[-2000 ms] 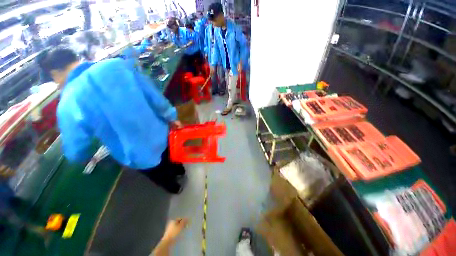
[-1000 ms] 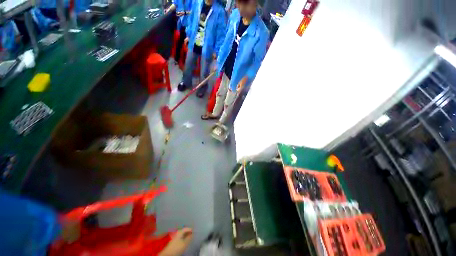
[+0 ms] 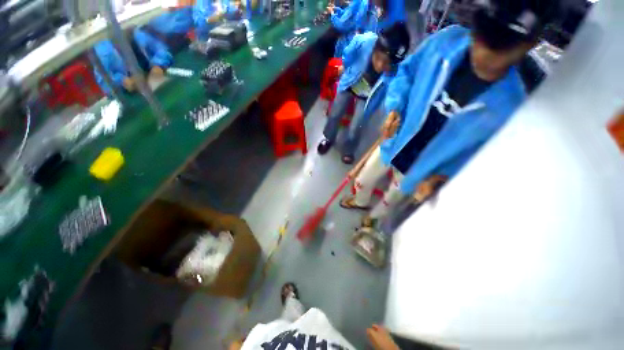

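Observation:
My left hand is a small sliver at the bottom edge, left of my white shirt; its fingers are cut off. My right hand is at the bottom edge, right of the shirt, partly cut off and blurred; I cannot tell its finger pose. An open brown carton with whitish items inside stands on the floor ahead to the left. A person in a blue smock holds a red broom with its head on the floor. A dustpan-like thing is beside that person's feet.
A long green bench on the left bears a yellow bin and blurred parts. A red stool is beside it. A second person in blue stands behind the broom holder. A white wall closes the right side.
The view has swung and moved forward past the person carrying a red stool, who is out of view. The trays at right have left view. The broom holder and carton are nearer.

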